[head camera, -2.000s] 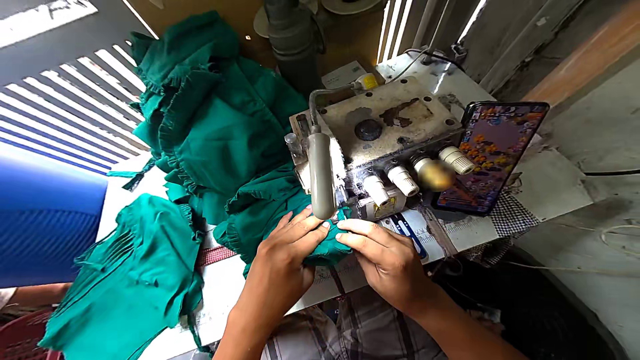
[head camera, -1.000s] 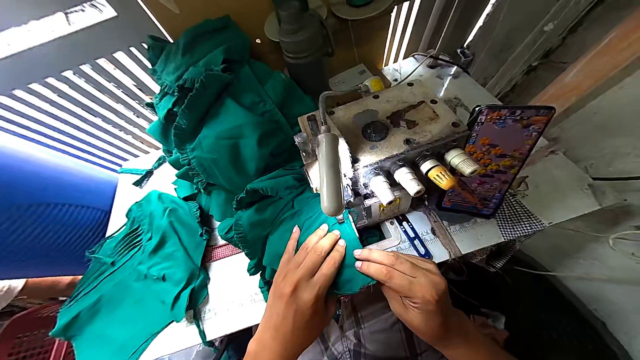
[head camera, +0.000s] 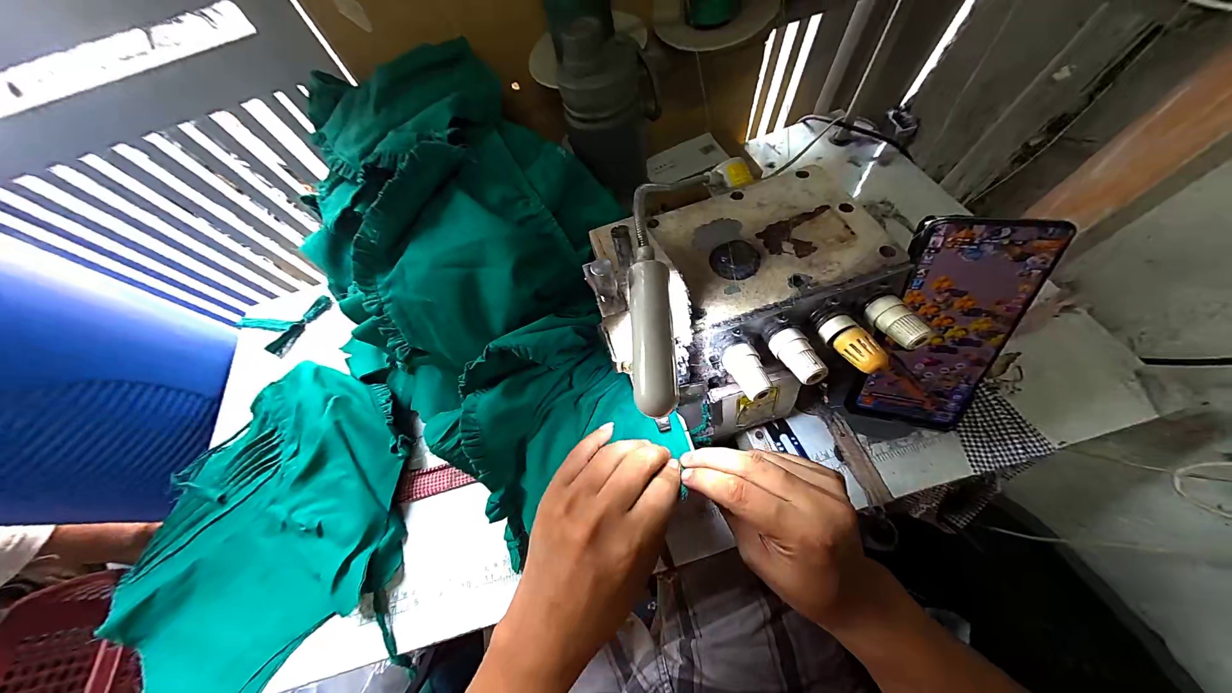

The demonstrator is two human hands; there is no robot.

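An overlock sewing machine (head camera: 760,260) with several tension knobs stands in front of me, a grey gooseneck lamp (head camera: 654,337) hanging over its needle area. Green fabric (head camera: 577,395) runs up to the presser foot, which the lamp partly hides. My left hand (head camera: 606,520) pinches the edge of this fabric between thumb and fingers, just below the foot. My right hand (head camera: 780,520) pinches the same edge from the other side, its fingertips touching those of my left hand. The gathered green cloth continues to the left into a large ruffled heap (head camera: 481,221).
Another green piece (head camera: 279,520) hangs over the left side of the white table (head camera: 462,549). A smartphone (head camera: 962,322) leans upright at the machine's right. A blue container (head camera: 106,385), a red plastic basket (head camera: 67,635) and another person's arm (head camera: 106,542) are at the far left.
One second ago my left hand lay flat on the fabric with my right hand at its edge; now both hands pinch the edge with fingertips together. Less fabric shows below the hands.
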